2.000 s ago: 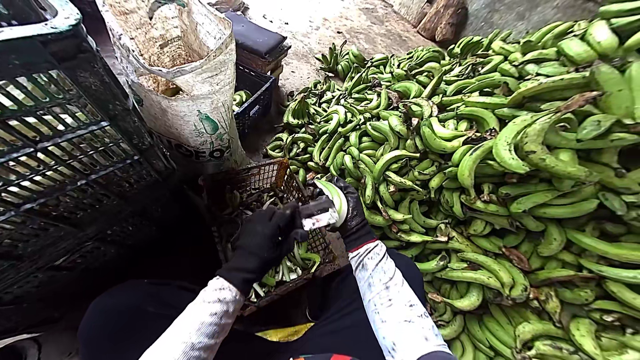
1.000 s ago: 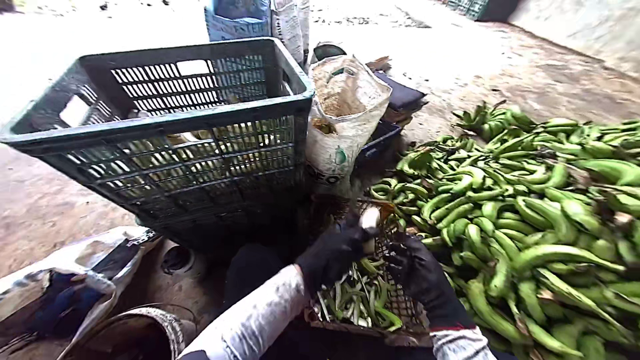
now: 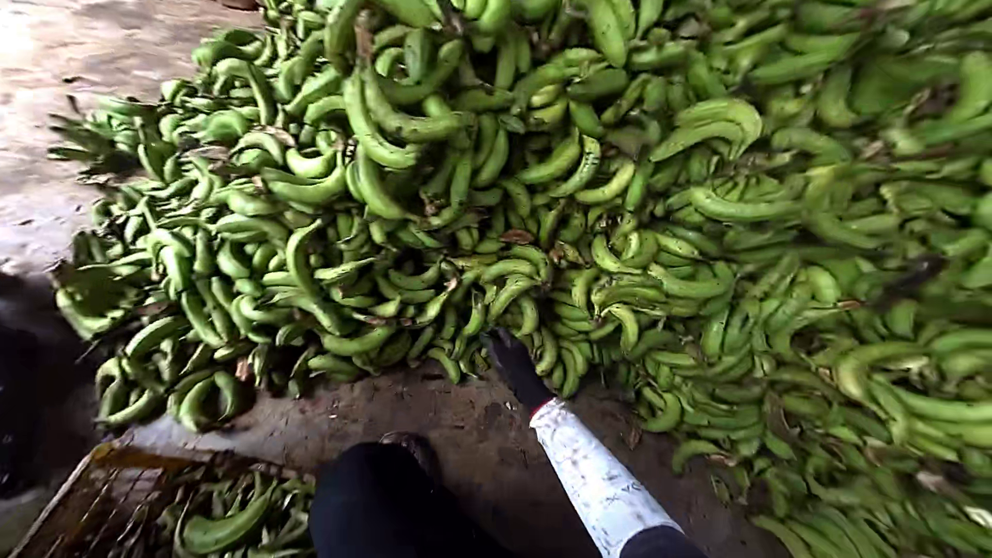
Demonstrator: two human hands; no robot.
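My right hand (image 3: 513, 366), in a dark glove below a white patterned sleeve, reaches to the near edge of a large heap of green plantains (image 3: 496, 287). Its fingers touch or nearly touch the fruit at the bottom of the heap; whether they grip any is hidden. My left hand is out of view. At the bottom left is a plastic crate (image 3: 58, 496) with peel strips and a curved green plantain (image 3: 229, 527) lying in it.
My dark-clad knee (image 3: 372, 504) and a shoe (image 3: 415, 449) are between the crate and the heap, on a brown floor (image 3: 480, 418). Plantains rise across the back and right. Pale floor (image 3: 46, 155) shows at the upper left.
My right hand has moved from over the crate to the plantain heap. My left hand, seen earlier over the crate with a pale piece, has left the view. The view has swung right.
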